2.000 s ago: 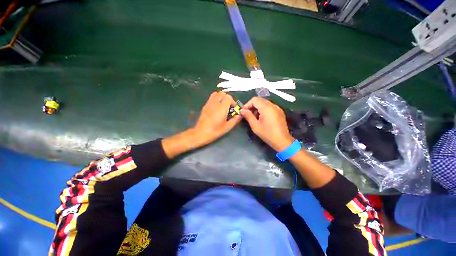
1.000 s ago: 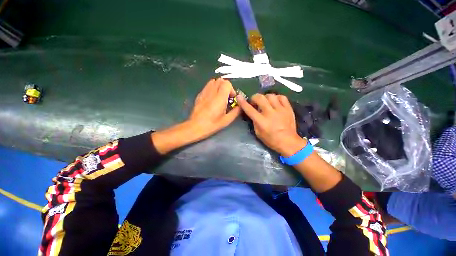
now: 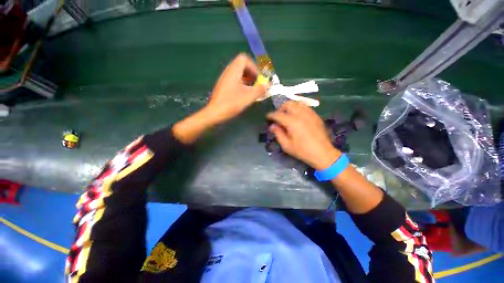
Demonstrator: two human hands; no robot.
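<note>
My left hand (image 3: 236,87) holds a small yellow coil part (image 3: 261,80) between its fingertips, over the left part of the white tape strips (image 3: 301,88). My right hand (image 3: 301,132) is over the pile of small black pieces (image 3: 344,128); its fingers are bent and blurred, and I cannot tell if they hold a piece. Another yellow-and-black coil part (image 3: 70,140) lies alone on the green belt at the left. The blue-violet strip (image 3: 251,33) runs away from me under the white strips, with an amber patch near them.
An open clear plastic bag (image 3: 476,160) with black pieces stands at the right. A metal upright (image 3: 425,55) slants above it. The green belt (image 3: 155,66) ends in a rounded near edge. Part of another person in blue shows at the right rim.
My left hand has moved forward with the coil part to the white strips. My right hand has parted from it and is over the black pieces. The camera view has shifted.
</note>
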